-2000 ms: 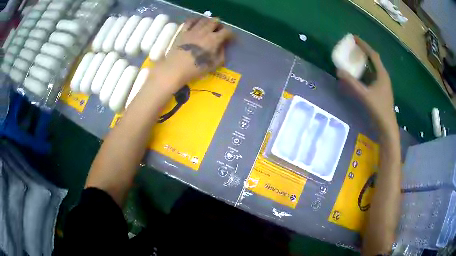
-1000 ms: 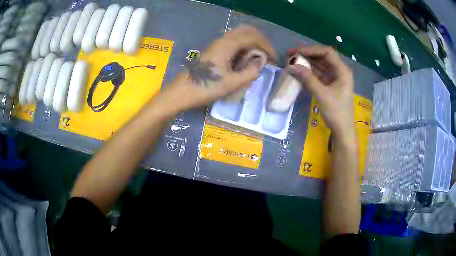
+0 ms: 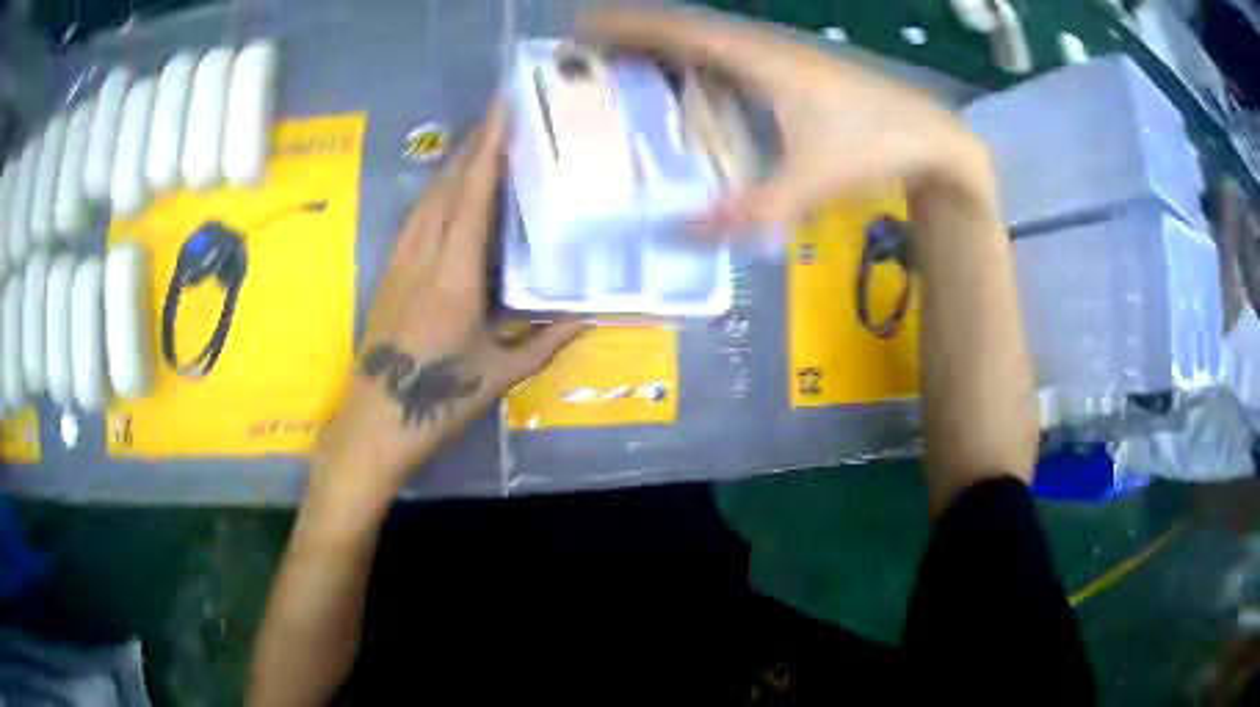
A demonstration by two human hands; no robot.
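The shallow white tray [image 3: 622,293] lies on the printed cardboard in front of me. A beige-faced piece [image 3: 580,118] with a dark dot near its far end lies in the tray's left part. My left hand [image 3: 442,283] holds the tray's left side, fingers along the edge and thumb at the near corner. My right hand [image 3: 843,124] is blurred and arches over the tray's right side, fingertips near its edge. A beige shape shows under its fingers; I cannot tell whether it is held. The right compartment is partly hidden.
White oblong units [image 3: 169,122] stand in two rows at the left. Nested tray stacks [image 3: 1105,263] stand at the right. The green belt [image 3: 1064,31] runs along the far side with a few white bits on it. The cardboard [image 3: 435,463] carries yellow headset prints.
My left hand has moved from above the tray to its left edge. My right hand has moved to the tray's far right side. A beige-faced piece now shows in the tray's left part.
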